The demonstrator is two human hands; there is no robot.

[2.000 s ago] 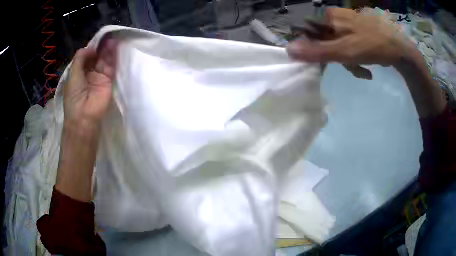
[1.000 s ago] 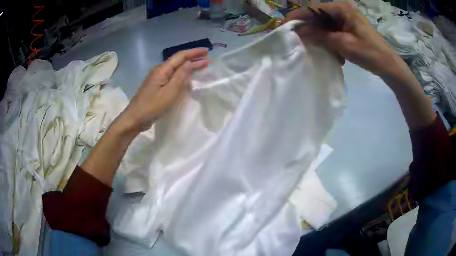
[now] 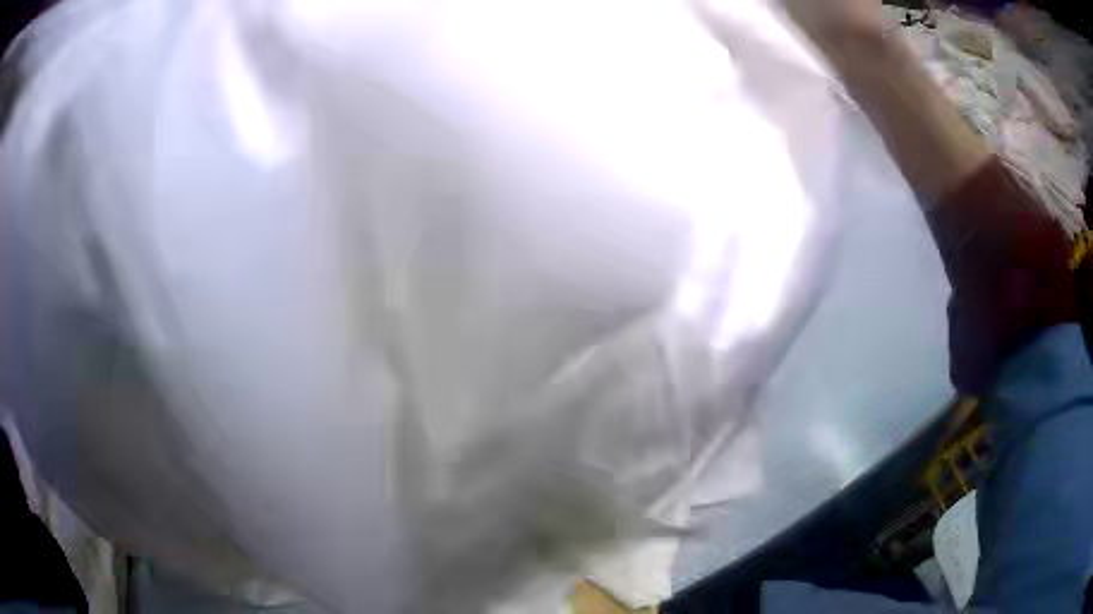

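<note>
A large off-white cloth garment [image 3: 479, 276] is spread and billowing close in front of me, blurred. It fills the left and middle of the view and hides most of the table. My right forearm rises along its right edge to the top of the picture. My right hand [image 3: 833, 14] is mostly cut off by the top edge, and its fingers do not show. My left hand is not visible; the cloth covers that side. No snips show.
The grey-blue table [image 3: 893, 300] shows at the right, with its dark rounded edge at lower right. A pile of whitish cloth [image 3: 1019, 102] lies far right. A yellow wire basket [image 3: 959, 462] stands below the table edge. Pale cloth pieces [image 3: 641, 570] show at the bottom.
The garment has come up and closer, and now covers the left pile, the phone and my left arm. My right hand has moved up to the top edge.
</note>
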